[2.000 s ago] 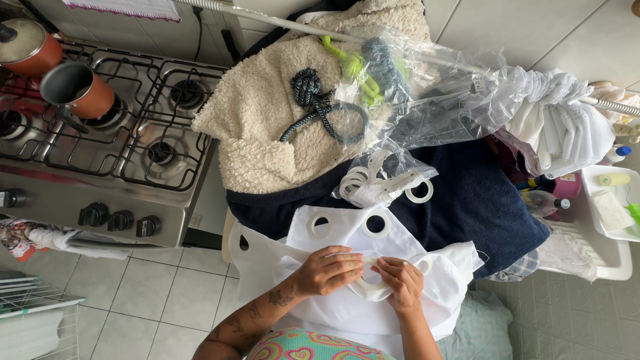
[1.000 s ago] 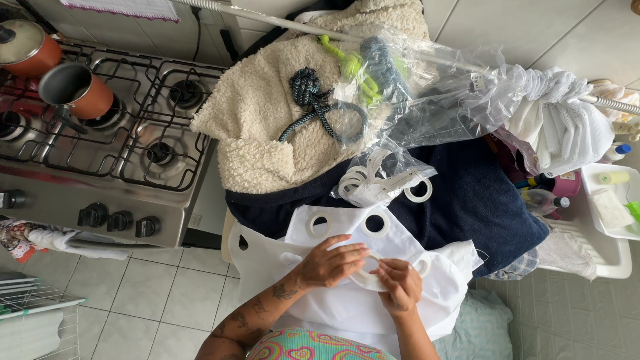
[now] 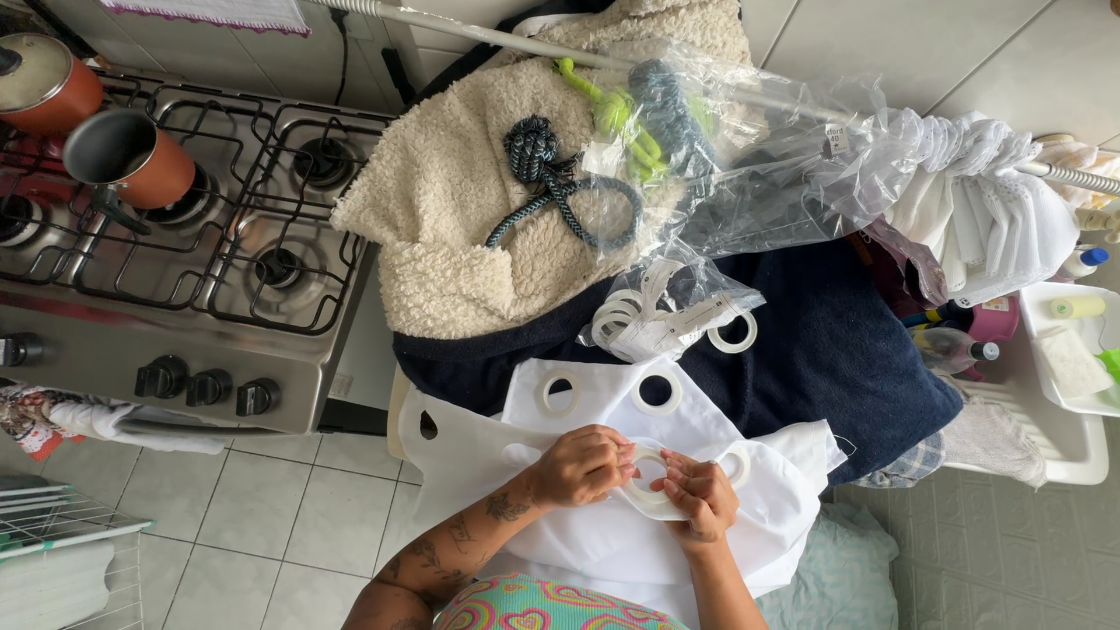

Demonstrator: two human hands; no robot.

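Observation:
A white fabric panel (image 3: 569, 542) with round eyelet holes is spread in front of me. My left hand (image 3: 582, 465) and my right hand (image 3: 700, 497) pinch opposite sides of a white plastic curtain eyelet ring (image 3: 649, 497) over the cloth. Two eyelets, a left one (image 3: 558, 394) and a right one (image 3: 656, 394), sit in the fabric's upper edge, and another (image 3: 735, 464) is beside my right hand. Further left the cloth has a bare cut hole. Beyond the fabric lie a loose ring (image 3: 732, 332) and a clear plastic bag (image 3: 669, 311) holding several rings.
Beneath are a navy blanket (image 3: 814, 350) and a cream fleece (image 3: 437, 219) with a knotted rope toy (image 3: 531, 150) on it. A gas stove (image 3: 302, 411) with a saucepan (image 3: 131, 166) stands left. A curtain rod (image 3: 490, 35) crosses behind; a white sink (image 3: 1081, 446) is right.
Both hands stay at the ring, with only small shifts of the fingers and of the ring between them. The bag, the loose ring and the blanket have not moved.

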